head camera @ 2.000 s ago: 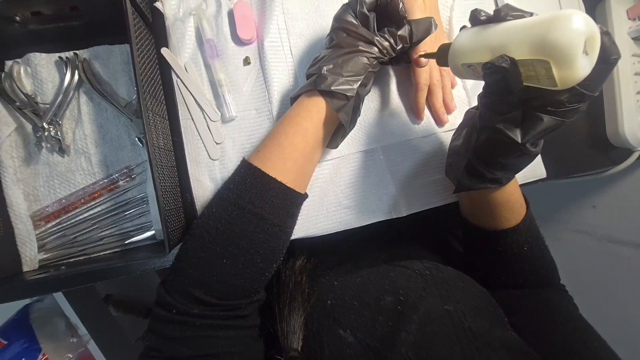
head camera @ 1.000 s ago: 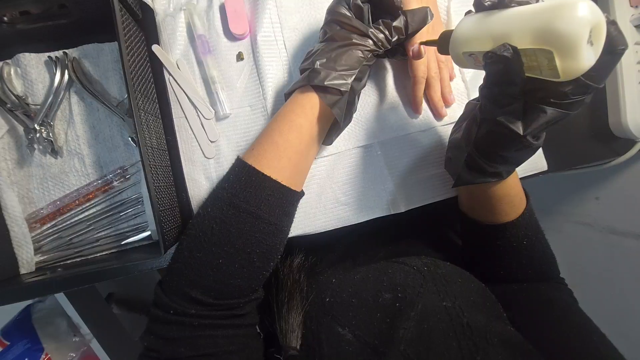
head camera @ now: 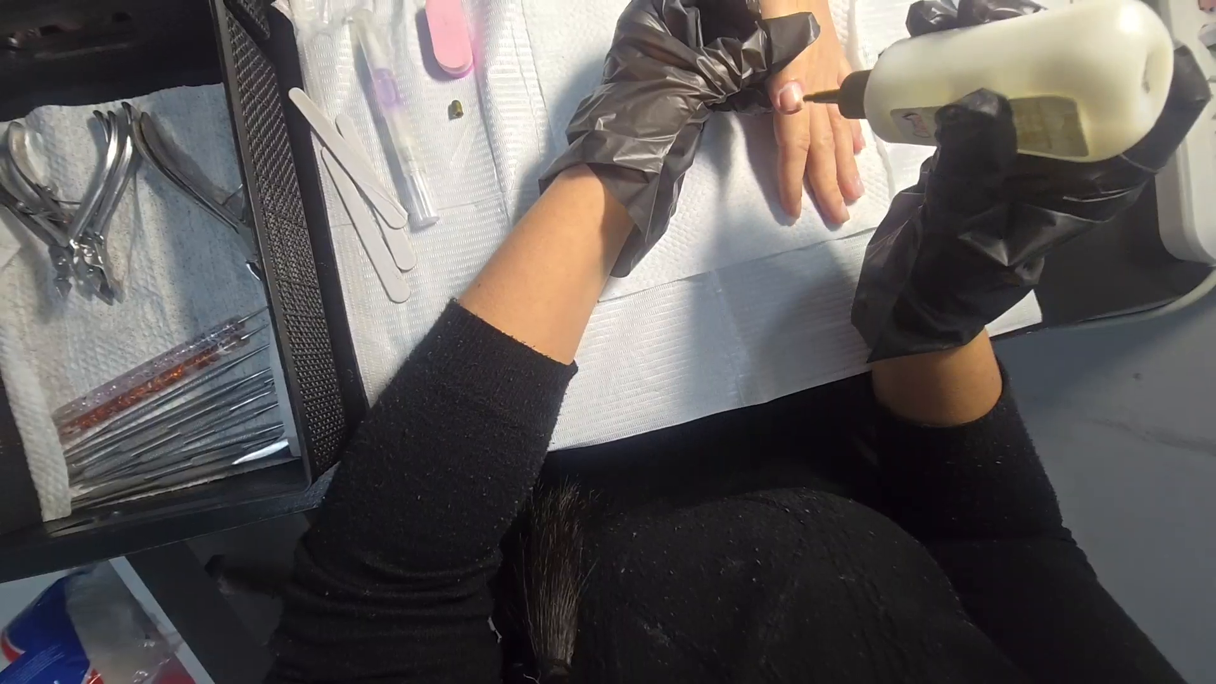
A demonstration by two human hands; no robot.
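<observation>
Black plastic gloves cover both my hands. My left hand (head camera: pixel 703 66) is closed on the thumb side of another person's hand (head camera: pixel 812 123), which lies palm down on white paper towel (head camera: pixel 665 351) with its fingers toward me. My right hand (head camera: pixel 1016 190) grips a cream squeeze bottle (head camera: pixel 1026 76) held on its side. The bottle's dark, narrow nozzle (head camera: pixel 831 96) points left, with its tip at or just beside the thumbnail (head camera: pixel 789 96); whether they touch cannot be told. Part of my left fingers lies outside the frame or hidden.
On the left, a black tray (head camera: pixel 304 285) holds metal nippers (head camera: pixel 90 209) and several thin metal tools (head camera: pixel 190 408). Beside it lie white nail files (head camera: pixel 366 209), a clear capped tube (head camera: pixel 394 123), a pink nail buffer (head camera: pixel 449 38) and a small greenish piece (head camera: pixel 456 109). A white device (head camera: pixel 1187 142) stands right.
Both hands keep nearly the same pose, and the bottle stays at the thumb. The view has shifted slightly.
</observation>
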